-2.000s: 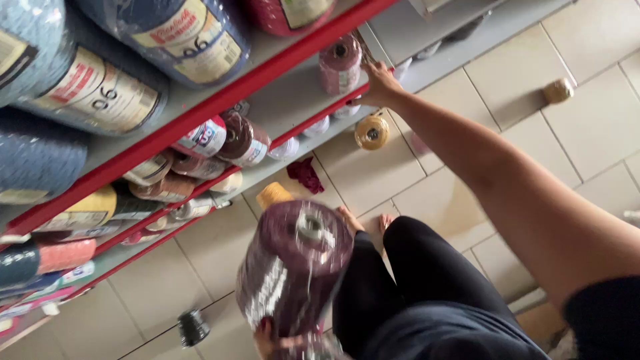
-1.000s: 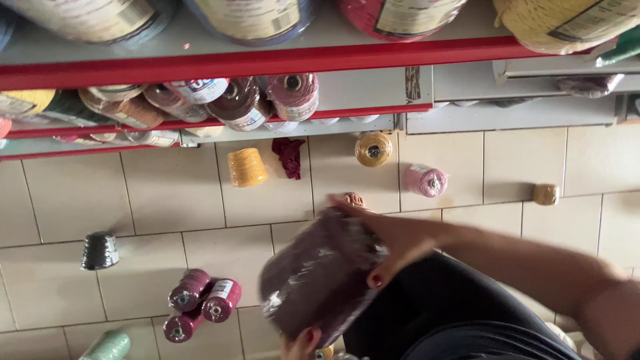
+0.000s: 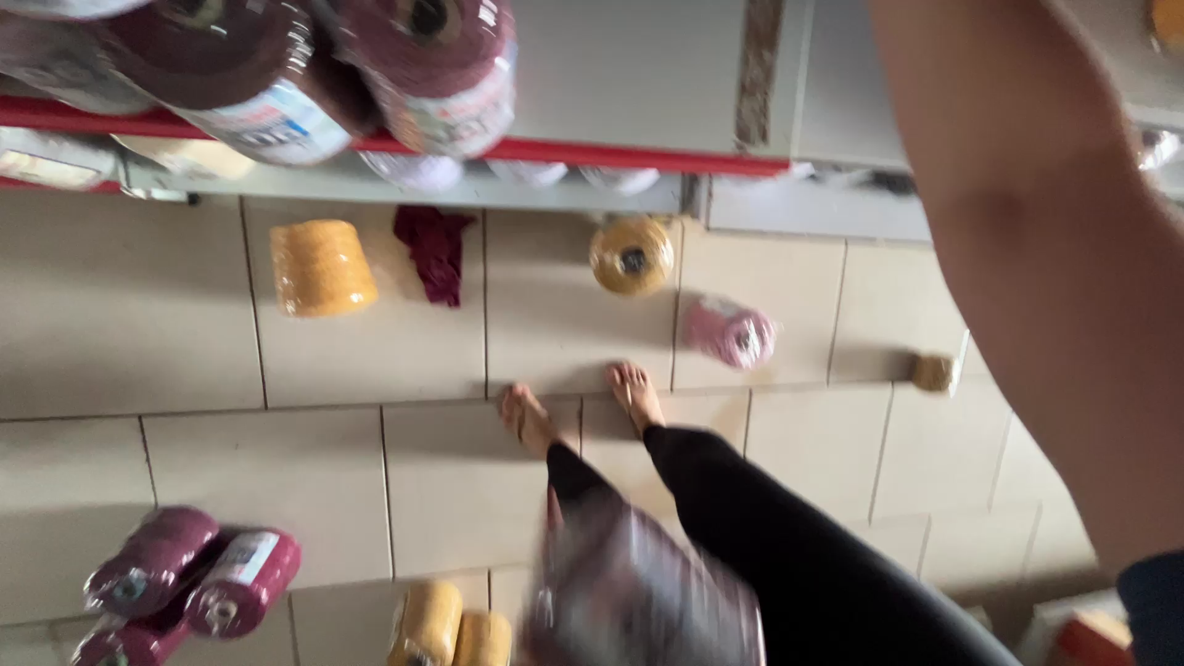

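Observation:
A large, plastic-wrapped dark purple yarn cone is at the bottom centre, blurred, in front of my legs. At its upper left edge a finger of my left hand shows; the rest of that hand is hidden behind the cone. My right forearm reaches up past the top edge on the right, and the hand is out of view. On the shelf at top left lie a mauve yarn cone and a dark brown yarn cone, both wrapped.
On the tiled floor are an orange yarn cone, a dark red cloth-like piece, a yellow cone, a pink cone, a small brown spool, magenta cones and yellow spools. A red shelf edge runs above my feet.
My right hand has left the purple cone, which both hands touched one second ago, and its arm now extends up out of view. The view has moved closer to the lower shelf.

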